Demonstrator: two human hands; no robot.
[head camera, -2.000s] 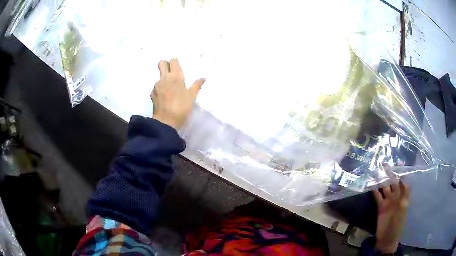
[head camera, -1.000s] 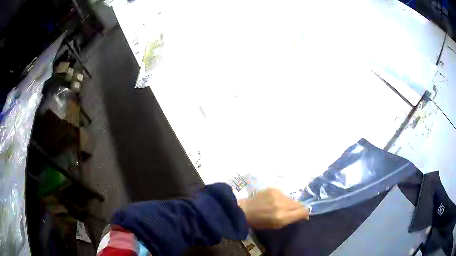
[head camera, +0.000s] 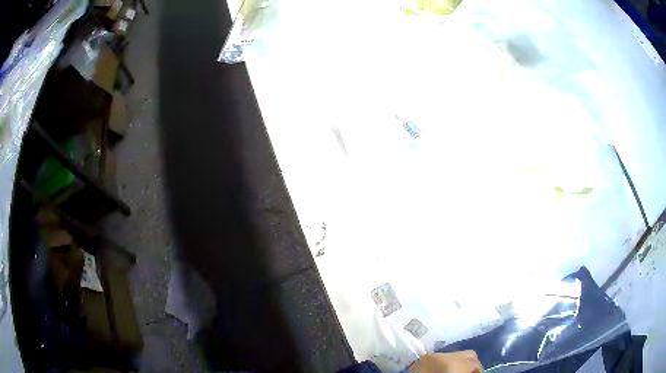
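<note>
The clear polybag (head camera: 544, 328) lies glossy and creased over a dark garment (head camera: 485, 347) at the lower right. My left hand (head camera: 447, 362) is at the bottom edge, mostly cut off, with its fingers closed at the bag's edge. The fingertips themselves are hard to make out. Part of the dark garment's collar (head camera: 626, 355) shows at the lower right corner, cut off by the picture's edge. My right hand is out of the picture.
The white table (head camera: 332, 237) is strongly overexposed, with stuck scraps near its left edge. Another clear bag (head camera: 252, 29) overhangs the far left corner. Cartons (head camera: 117, 309) and a dark frame stand left of the floor gap. A pale scrap (head camera: 191, 299) lies on the floor.
The view has swung left, showing the floor and cartons. My left hand has gone from flat on the bag to the bag's edge, now low in the picture. My right hand has left view.
</note>
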